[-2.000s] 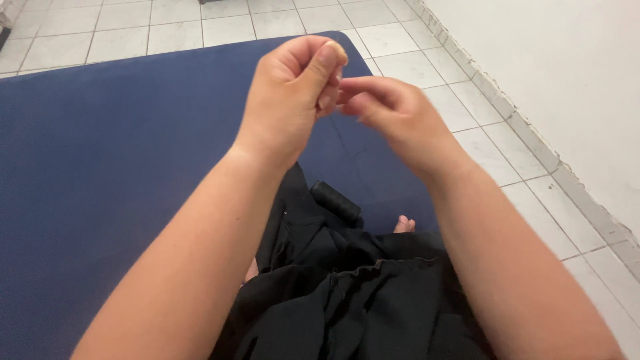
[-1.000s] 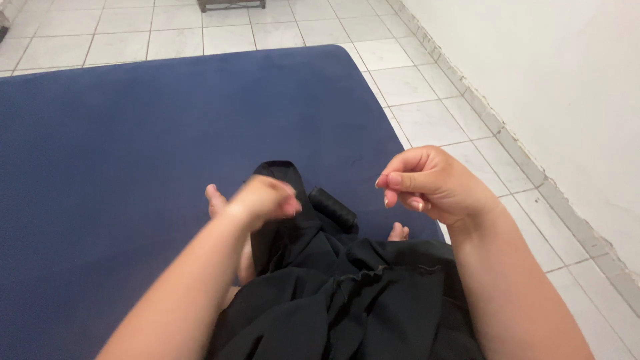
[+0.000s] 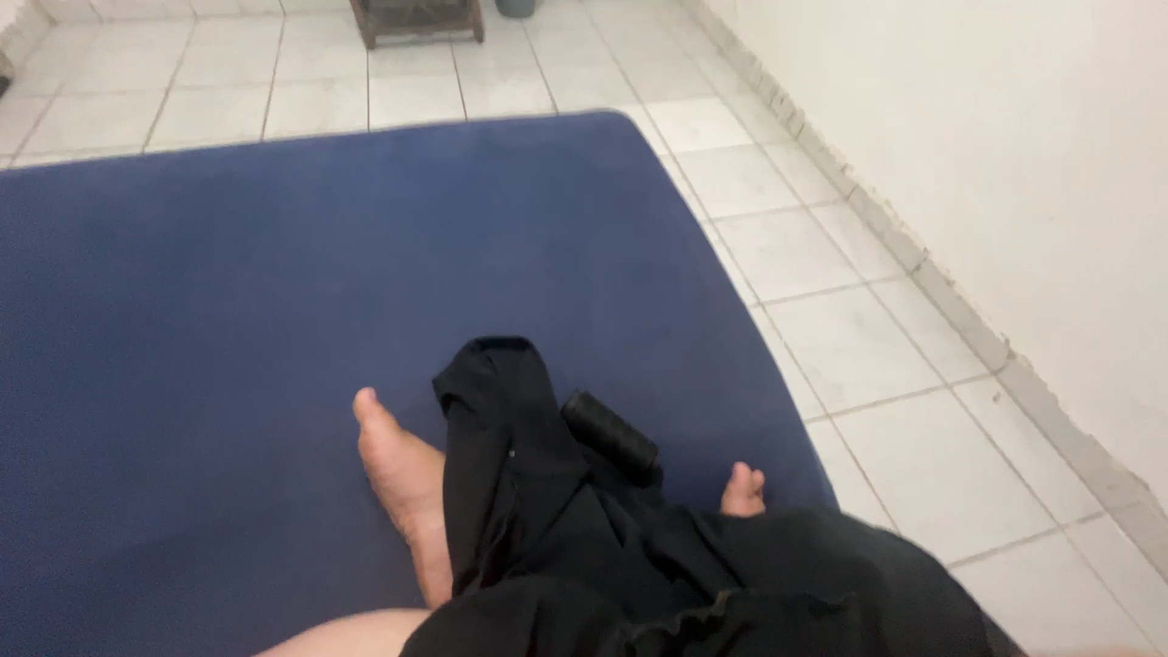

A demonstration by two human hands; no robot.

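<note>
Neither my left hand nor my right hand can be made out in the head view. A black cloth garment (image 3: 520, 456) lies bunched over my lap, its far end reaching onto the blue-covered mattress (image 3: 319, 274). Against the garment's right side rests a spool of black thread (image 3: 611, 436), lying tilted on its side. A small pale speck shows on the cloth. What my hands hold, if anything, is hidden from view.
My bare foot (image 3: 401, 474) is left of the garment, and toes of the other foot (image 3: 744, 491) show to its right. Beyond the mattress are floor tiles (image 3: 876, 347), a white wall (image 3: 1004, 164), a dark piece of furniture (image 3: 424, 35) and a grey container (image 3: 516, 7).
Both hands were together above the garment, then apart with the left one low over the cloth; now both have left the view. The spool still lies beside the garment.
</note>
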